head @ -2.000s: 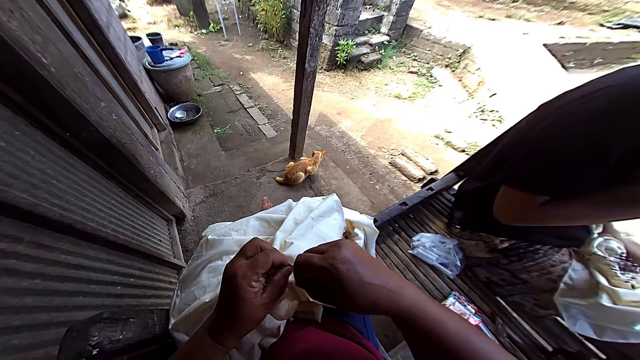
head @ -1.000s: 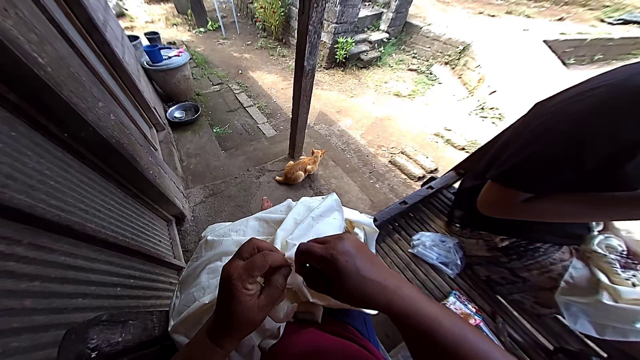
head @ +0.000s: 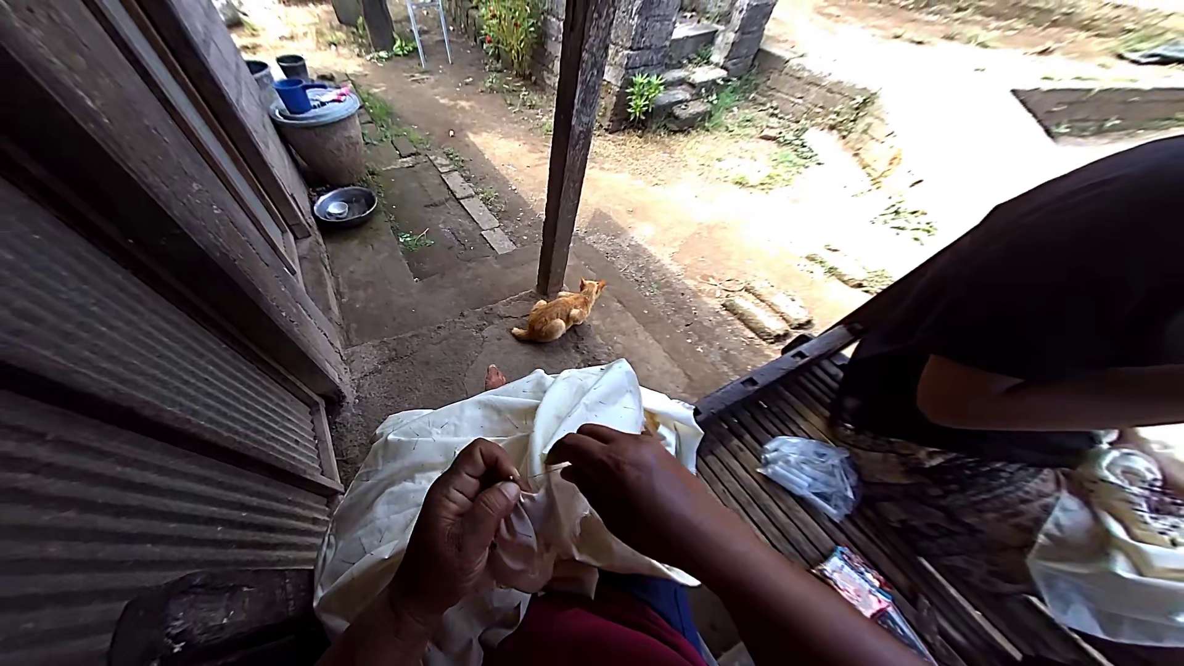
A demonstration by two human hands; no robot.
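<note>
A large white cloth (head: 435, 444) with faint lines or marks on it lies spread over my lap. My left hand (head: 467, 527) pinches a gathered bit of the cloth between thumb and forefinger, and a tiny tip shows at the pinch. Just right of it, my right hand (head: 629, 486) is curled with its fingertips close together at the same fold. Whatever lies between those fingertips is too small to make out. Below the cloth, dark red clothing shows at my waist.
An orange cat (head: 560, 314) lies beside a wooden post (head: 575, 139). To my right, a person in a dark shirt (head: 1073, 287) sits on a slatted bench (head: 754, 462), near a clear plastic bag (head: 812, 474) and a colourful packet (head: 856, 583). A corrugated wall (head: 139, 462) stands at left.
My right hand has shifted slightly at the fold, staying near my left hand. The cat has lifted or turned its head a little.
</note>
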